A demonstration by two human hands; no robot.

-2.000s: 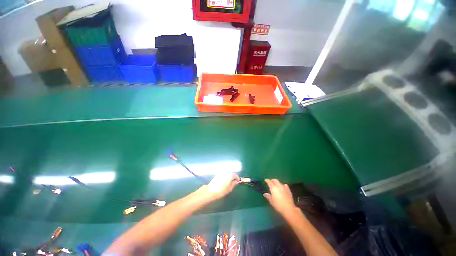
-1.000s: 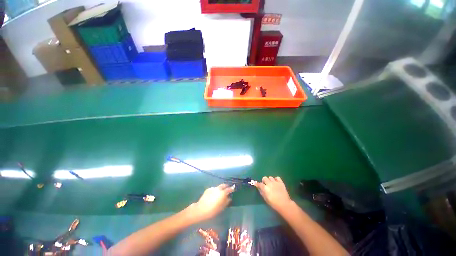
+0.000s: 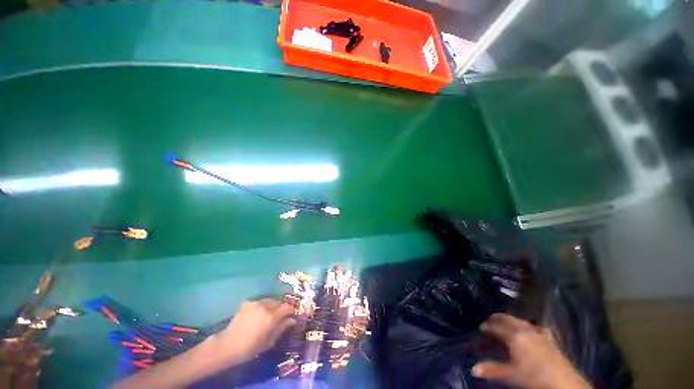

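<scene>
A dark wire lead (image 3: 251, 190) with a red and blue end at left and two pale metal terminals at right lies on the green belt, untouched. My left hand (image 3: 262, 327) is at the left side of a pile of copper terminals (image 3: 342, 304) at the near edge; its fingertips touch or overlap the pile, and its grip is unclear. My right hand (image 3: 517, 351) is over the crumpled black plastic bag (image 3: 434, 311), fingers apart, with nothing visible in it. Red and blue wire ends (image 3: 137, 346) lie left of my left forearm.
An orange-red tray (image 3: 365, 72) with several black pieces stands on the far ledge. Another lead (image 3: 114, 232) lies on the belt (image 3: 396, 167) at left. More copper terminals (image 3: 30, 327) lie at the lower left. A pale machine housing (image 3: 635, 129) stands at right.
Both hands have let go of the lead, which now lies on the belt. My left hand has moved down to the copper pile, my right hand right to the bag. The view has tilted down.
</scene>
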